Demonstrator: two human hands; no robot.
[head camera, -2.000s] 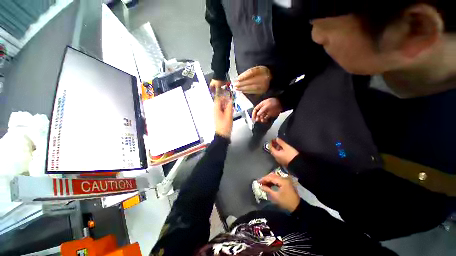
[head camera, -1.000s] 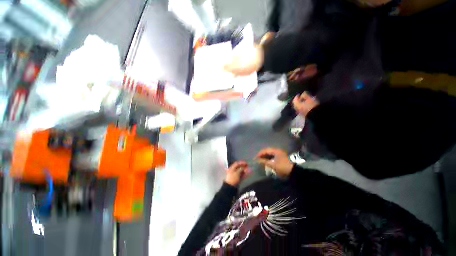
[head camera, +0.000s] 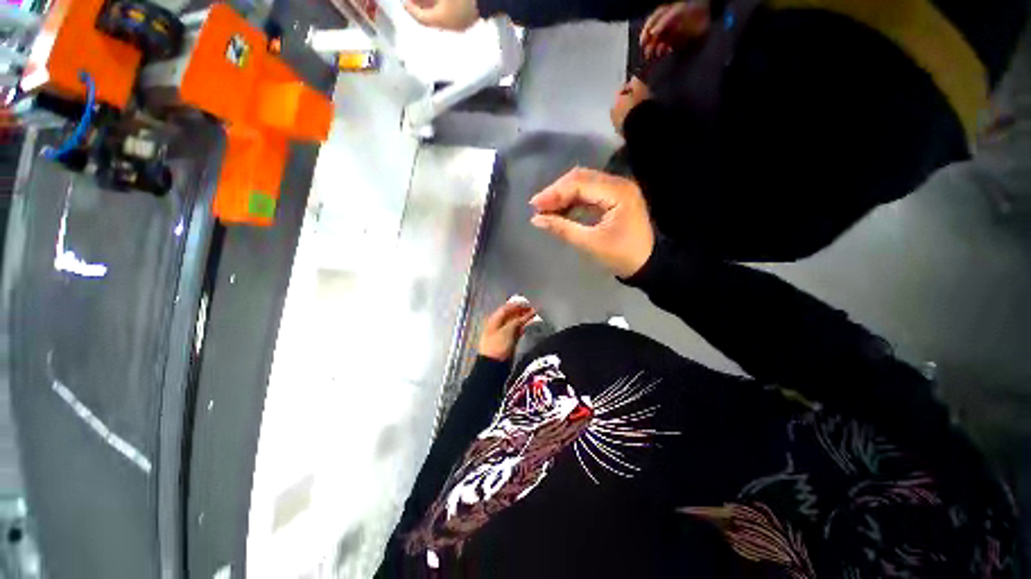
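Note:
My right hand (head camera: 599, 221) is raised in front of my body. Its thumb and index finger are curved towards each other with their tips nearly together. Anything between them is too small to make out. My left hand (head camera: 508, 328) is lower and to the left, beside my shirt, with its fingers curled. Small white patches show by its fingertips, and I cannot tell whether it holds anything.
The cutting machine's dark bed (head camera: 113, 385) lies at the left, with an orange gantry (head camera: 254, 113) above it. A pale tread plate (head camera: 351, 339) runs along its edge. A jointed bracket (head camera: 464, 74) is at the top. A person in dark clothes (head camera: 803, 136) stands at the upper right.
My view has swung down and left, and the monitor and desk papers have left the picture. My right hand is raised, apart from my left hand. Earlier, my left arm reached towards the desk.

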